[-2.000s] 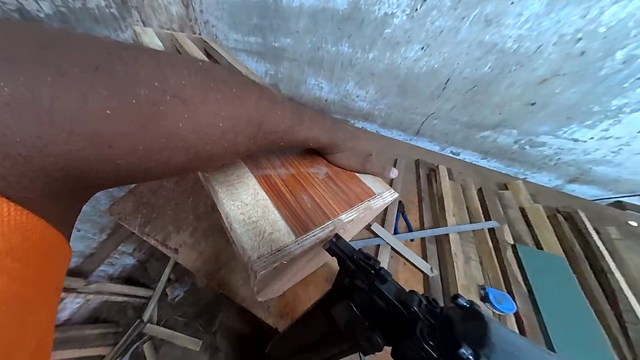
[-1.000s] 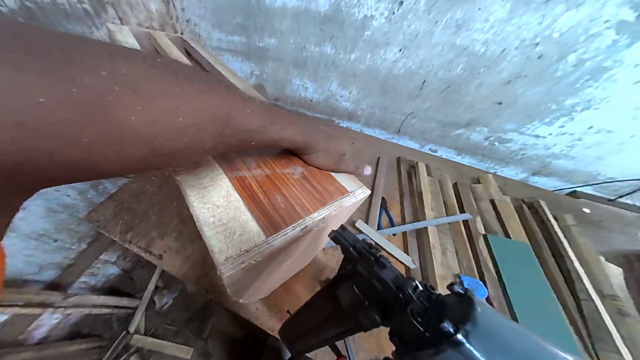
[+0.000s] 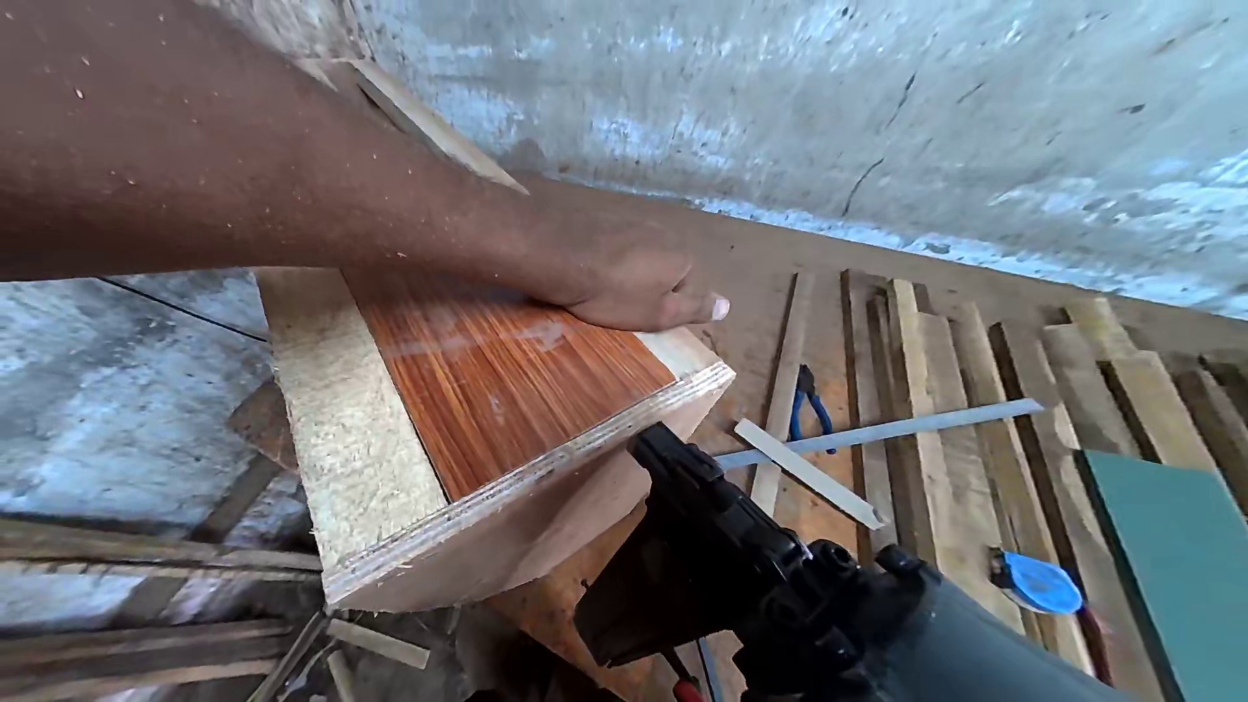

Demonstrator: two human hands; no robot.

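Note:
My left hand (image 3: pixel 648 283) lies over the far side of a plywood box or stacked panel piece, its thumb out past the end and its fingers mostly hidden. The top carries a reddish wood-grain laminate (image 3: pixel 517 390) between bare pale strips (image 3: pixel 356 429). Close to the layered plywood edge (image 3: pixel 546 468) is the nose of a black and grey power tool (image 3: pixel 741 546), which looks like a nail gun. Whether the nose touches the edge cannot be told. My right hand is out of view.
Wooden strips (image 3: pixel 946 439) lie side by side at right, with a green board (image 3: pixel 1170 556) and a blue tape measure (image 3: pixel 1041 582). Blue-handled pliers (image 3: pixel 809 409), a metal ruler (image 3: pixel 907 427) and a thin batten (image 3: pixel 809 473) lie nearer. A rough wall (image 3: pixel 780 107) stands behind; scrap wood (image 3: pixel 146 643) is lower left.
The view has shifted, and the orange sleeve seen at the left edge earlier is out of frame. My left hand stays on the laminated piece, with the black tool still beside its edge.

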